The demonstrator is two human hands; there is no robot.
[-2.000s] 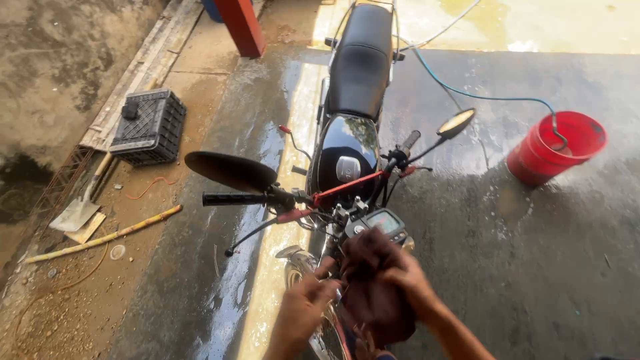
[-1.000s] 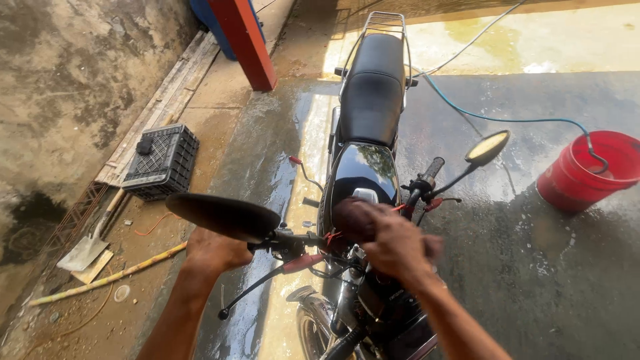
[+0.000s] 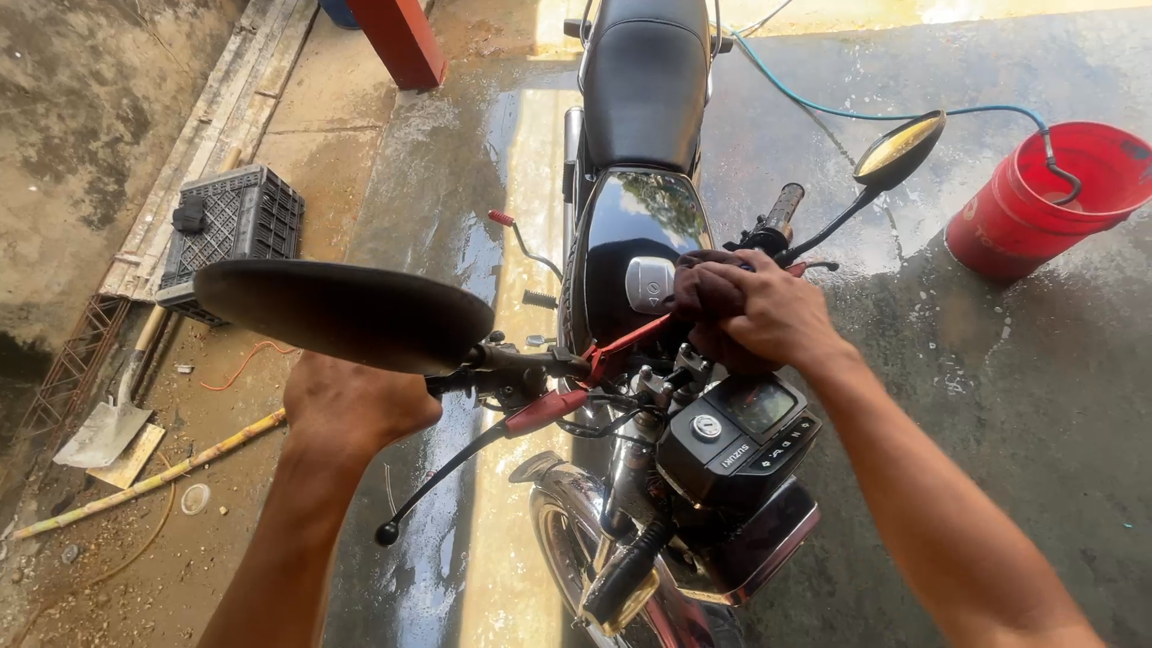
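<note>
A black Suzuki motorcycle stands in front of me, its fuel tank (image 3: 643, 238) and seat (image 3: 646, 85) pointing away. My left hand (image 3: 355, 400) is closed around the handlebar grip at the left, partly behind a round mirror (image 3: 346, 315). A dark brown cloth (image 3: 711, 292) is bunched under my right hand (image 3: 778, 310), against the right part of the red-wrapped handlebar, near the tank cap (image 3: 650, 283). Closer to me sit the instrument cluster (image 3: 738, 432) and a brake lever (image 3: 450, 463). The second mirror (image 3: 900, 153) rises beyond my right hand.
A red bucket (image 3: 1008, 216) with a teal hose (image 3: 837, 110) in it stands on the wet concrete at right. To the left are a black plastic crate (image 3: 261, 216), a shovel (image 3: 103, 432), a yellowish pole (image 3: 171, 472) and planks (image 3: 202, 135). A red post (image 3: 396, 40) stands behind.
Both hands were together by the instrument cluster two seconds ago. My left hand has since gone to the left grip, and my right hand with the cloth has moved onto the handlebar.
</note>
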